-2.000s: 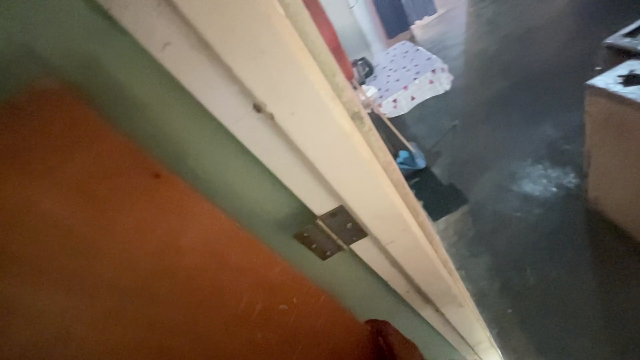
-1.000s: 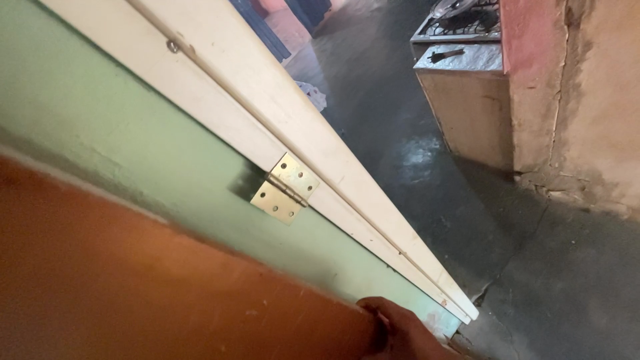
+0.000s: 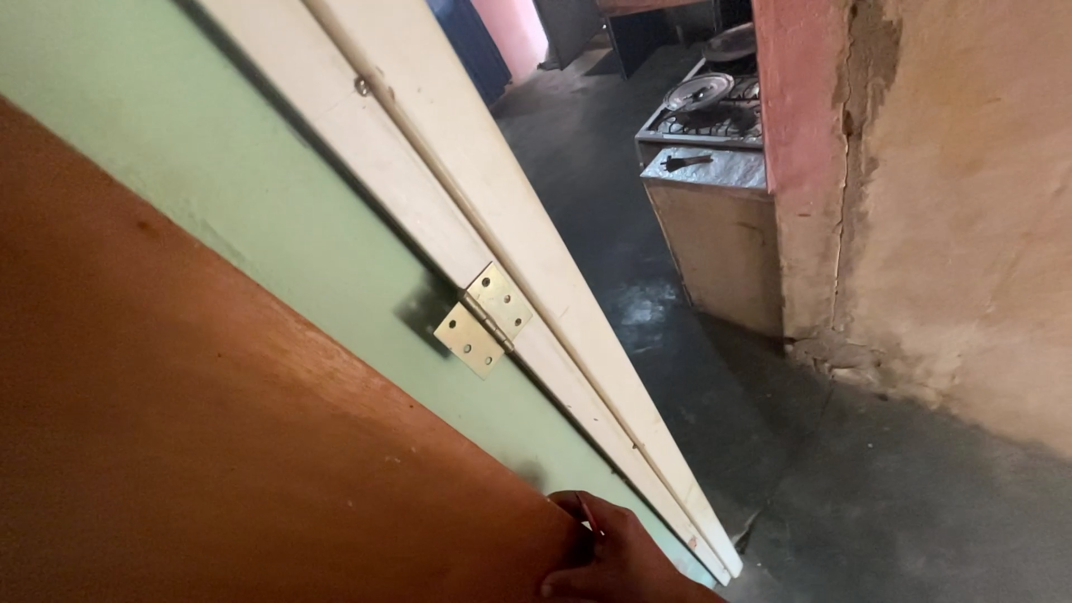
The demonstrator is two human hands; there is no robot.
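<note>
My right hand (image 3: 620,548) reaches in from the bottom, its fingers curled at the edge of an orange-brown wooden door panel (image 3: 209,402). Something small, red and white, shows between the fingers; what it is cannot be told. Up and left of the hand, a brass butt hinge (image 3: 483,320) is attached to a cream door frame (image 3: 536,243). Its lower leaf sticks out over the green wall (image 3: 276,226), with bare holes and a shadow behind. The panel's edge lies apart from this leaf. My left hand is out of view.
Beyond the frame, a gas stove (image 3: 703,126) bears a metal lid (image 3: 699,92), beside a pink wall edge (image 3: 800,100). A dark object lies on its foil-like front ledge. A cracked tan wall (image 3: 963,209) stands right, above a dark floor (image 3: 804,477).
The view has swung right, bringing the stove and tan wall in. More of my right hand shows at the panel's edge than two seconds ago.
</note>
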